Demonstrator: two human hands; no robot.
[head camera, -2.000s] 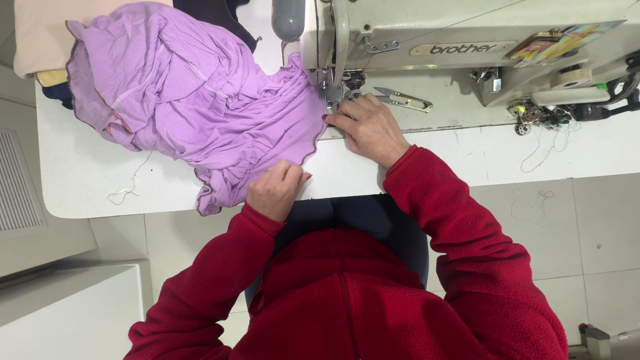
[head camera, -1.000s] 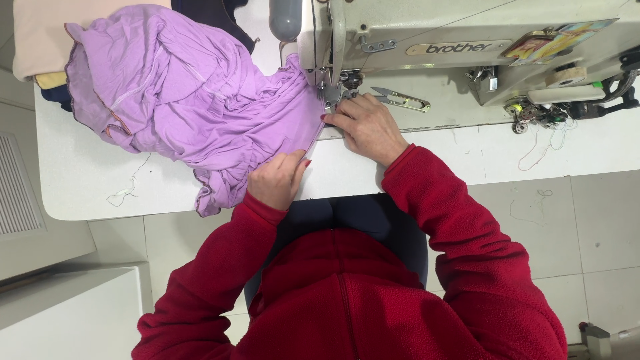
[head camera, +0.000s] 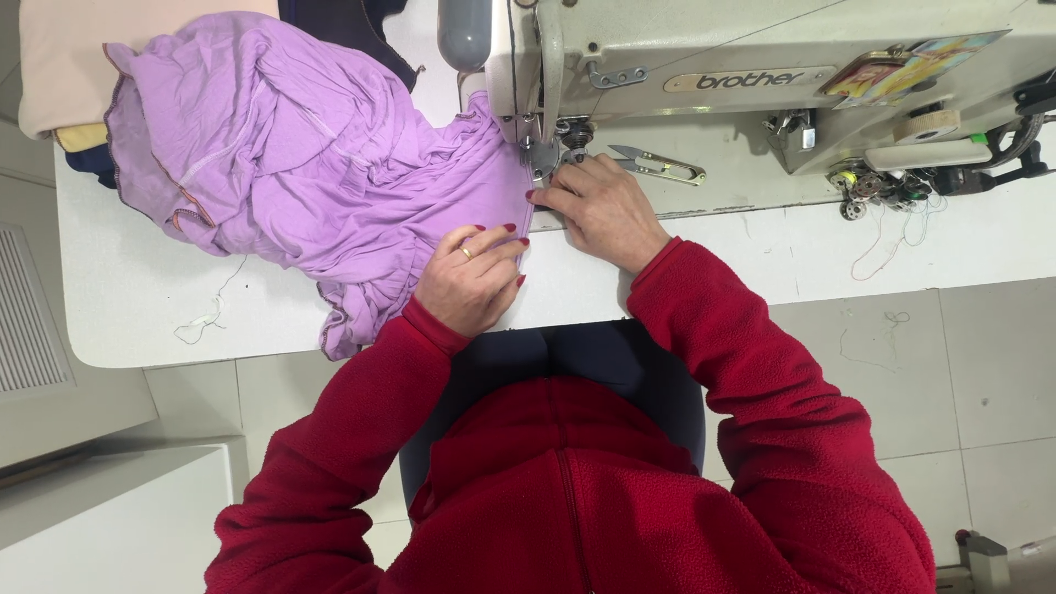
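Note:
A lilac knit garment lies bunched on the left of the table, its right edge running under the presser foot of a Brother sewing machine. My left hand rests on the garment near the table's front edge, fingers spread a little over its right edge; whether they pinch the fabric is unclear. Beside the needle area, my right hand has its thumb and index finger at the fabric's edge, the other fingertips partly hidden by the machine. Thread snips lie on the machine bed just right of that hand.
Folded cream fabric, yellow fabric and dark fabric lie at the back left. Loose thread is on the white table. Several bobbins and thread tails sit at the right by the machine's lever.
The left hand has shifted along the garment's right edge, toward the machine, and its fingers are more extended. The right hand has stayed beside the presser foot.

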